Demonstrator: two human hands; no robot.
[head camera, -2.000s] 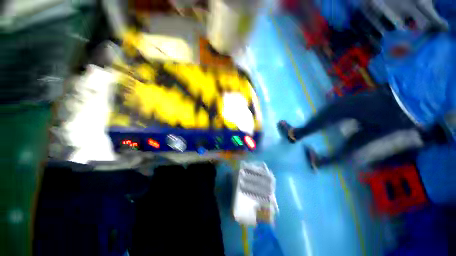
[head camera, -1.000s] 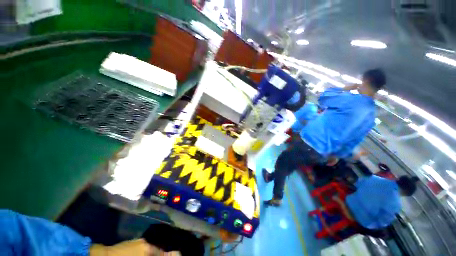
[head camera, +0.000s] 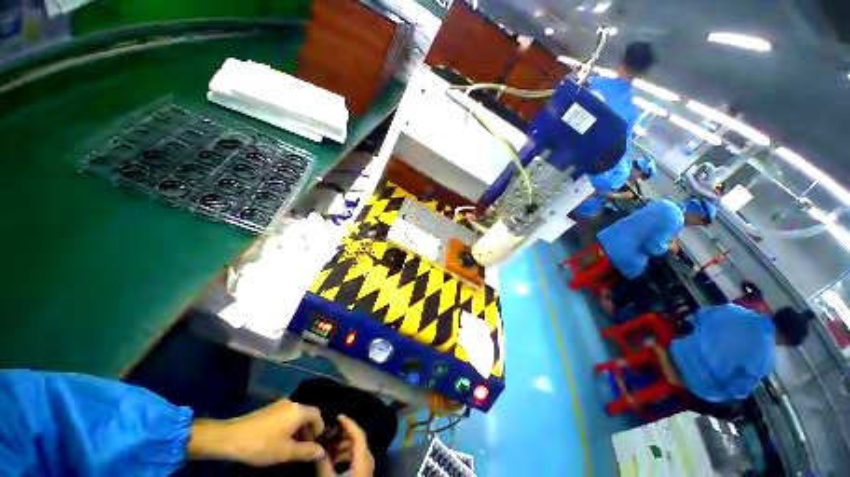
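My left hand (head camera: 272, 434) reaches in from the blue sleeve at the lower left, over the dark lap area. Its fingertips are pinched on a small dark part, apparently the ring part (head camera: 328, 434). My right hand (head camera: 350, 451) is at the bottom edge, partly cut off, with curled fingers touching or very near the same part. Its grip is too small and dark to tell. A white parts tray (head camera: 445, 459) with rows of small black pieces is cut off by the bottom edge, right of my hands.
The press machine (head camera: 396, 359) stands ahead, its orange-brown fixture (head camera: 463, 260) by the cream cylinder. A white cloth (head camera: 280, 279) lies left of it. The clear blister tray (head camera: 205, 168) and stacked white trays (head camera: 278, 97) are on the green bench. People sit at right.
The view has swung up and steadied from the floor and machine front. Both hands now show together at the lap. A person who stood at right is now farther back.
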